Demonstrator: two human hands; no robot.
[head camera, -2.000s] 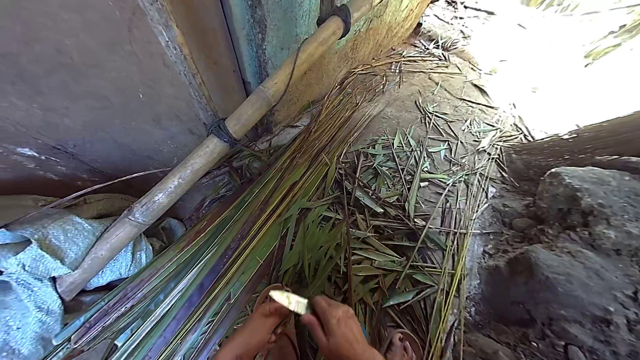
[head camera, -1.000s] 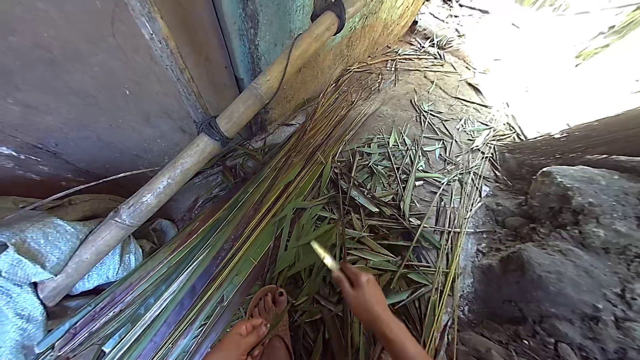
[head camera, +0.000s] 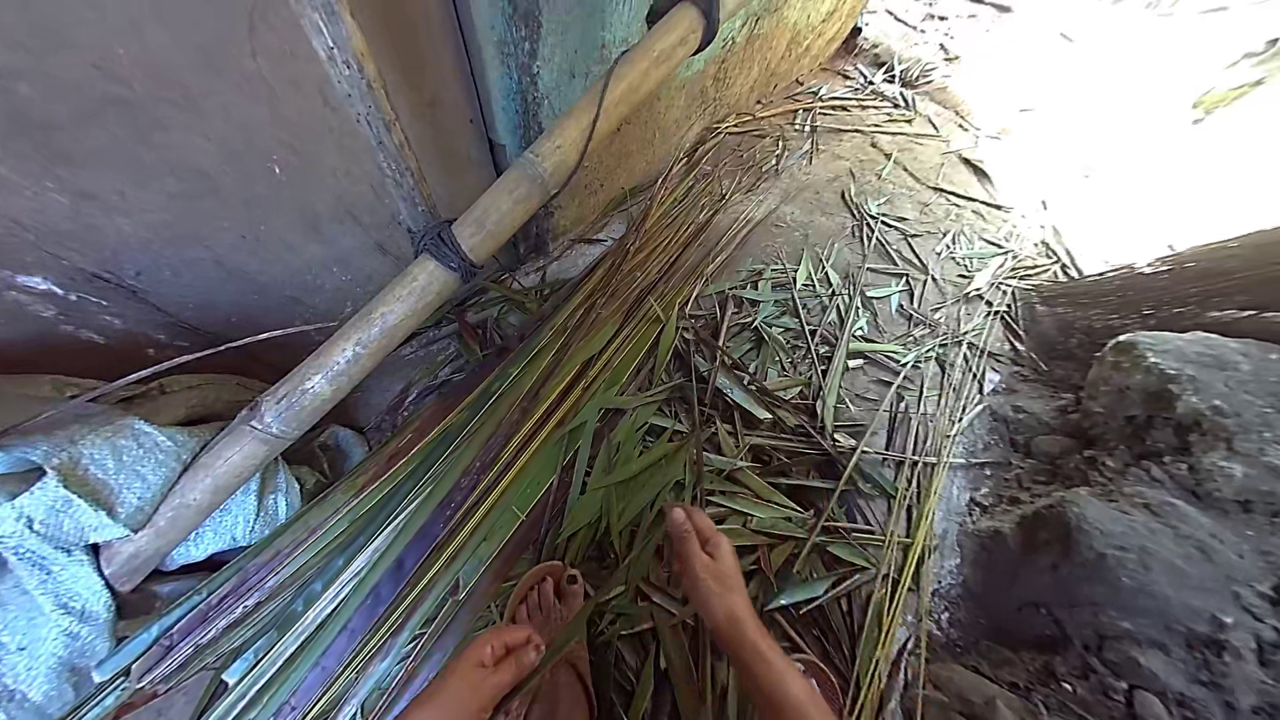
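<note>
My left hand (head camera: 490, 665) is low in the view, its fingers curled beside a sandaled foot (head camera: 548, 605). A narrow green leaf strip (head camera: 560, 635) passes by its fingertips; whether they grip it is unclear. My right hand (head camera: 705, 565) is farther right and higher, over the cut leaf pieces (head camera: 770, 475), thumb and fingers bent together. No blade shows clearly at it, and what it holds cannot be told. A long bundle of palm-like leaves and thin ribs (head camera: 480, 460) lies diagonally to the left of both hands.
A bamboo pole (head camera: 350, 360), bound with dark cord (head camera: 445, 250), slants along the wall at left. A woven plastic sack (head camera: 70, 530) lies under its lower end. Long thin stalks (head camera: 915, 530) lie on the right, beside large rocks (head camera: 1190, 430).
The light-coloured blade that showed in my right hand in both earlier frames is no longer clearly visible. My two hands, close together two seconds ago, are now apart.
</note>
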